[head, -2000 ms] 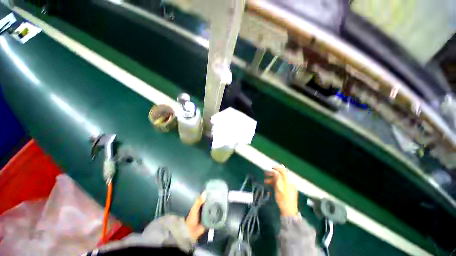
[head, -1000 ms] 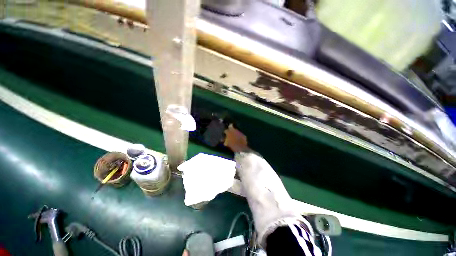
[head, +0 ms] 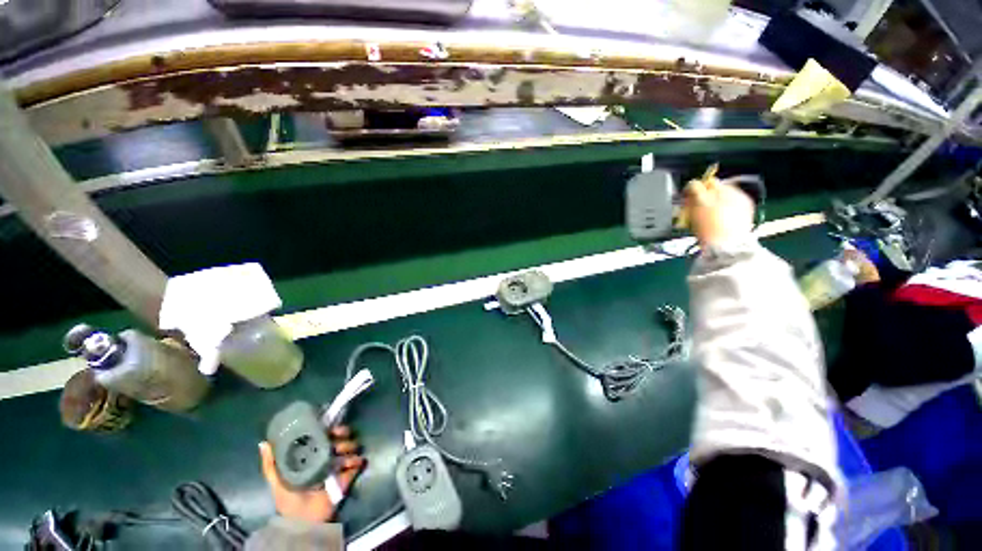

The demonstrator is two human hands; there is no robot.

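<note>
My left hand (head: 307, 497) holds a grey socket unit (head: 299, 443), outlet side up, above the dark-green belt. My right hand (head: 719, 210) is stretched far forward and holds another grey unit (head: 650, 205) over the channel beyond the white edge; small marks show on its face. Something narrow and yellowish shows at the right fingers, too blurred to name. A socket unit (head: 429, 486) lies right of my left hand beside a looped grey cord (head: 418, 377). Another unit (head: 524, 288) lies by the white edge rail with its bundled cord (head: 630, 375).
A squeeze bottle (head: 264, 353) draped with a white cloth (head: 221, 305), a pump bottle (head: 156, 371) and a pen holder (head: 95, 404) stand at left near a post (head: 81, 221). Another person's hand (head: 861, 266) is at a bottle (head: 827, 282) on the right, above blue bins (head: 851, 452).
The view has swung right. My right arm has moved to the right along the channel, and a grey unit now shows clearly in that hand. My left hand has come into fuller view with its unit.
</note>
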